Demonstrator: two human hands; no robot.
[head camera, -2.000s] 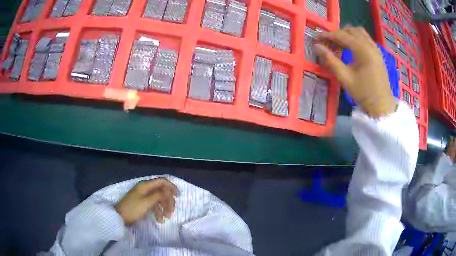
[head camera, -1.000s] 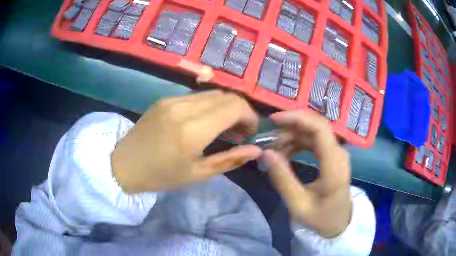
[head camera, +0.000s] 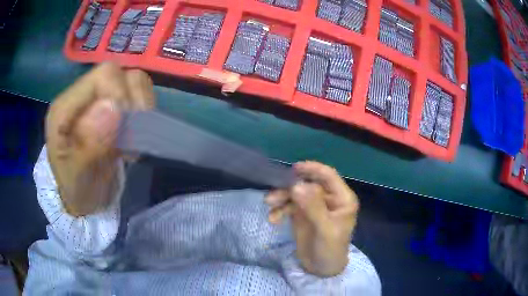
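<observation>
A smooth grey strip (head camera: 200, 144) is stretched between my two hands, in front of the bench edge. It is slightly blurred and slopes down to the right. My left hand (head camera: 95, 136) grips its left end between thumb and fingers. My right hand (head camera: 318, 211) pinches its right end between the fingertips. The compartment tray (head camera: 272, 91), red-orange, lies behind the hands. Grey strip bundles (head camera: 324, 69) with some shiny edges sit in its pockets, mostly two side by side.
A beige tab (head camera: 228, 81) is on the tray's near edge. A blue parts bin (head camera: 497, 107) stands right of the tray. A neighbouring red-orange tray (head camera: 514, 180) is cut off at the right edge. The green bench (head camera: 405, 182) has a curved front edge; dark floor lies below.
My right hand has come back from the tray's right side. My hands, close together a second ago, are now wide apart, with the grey strip stretched between them.
</observation>
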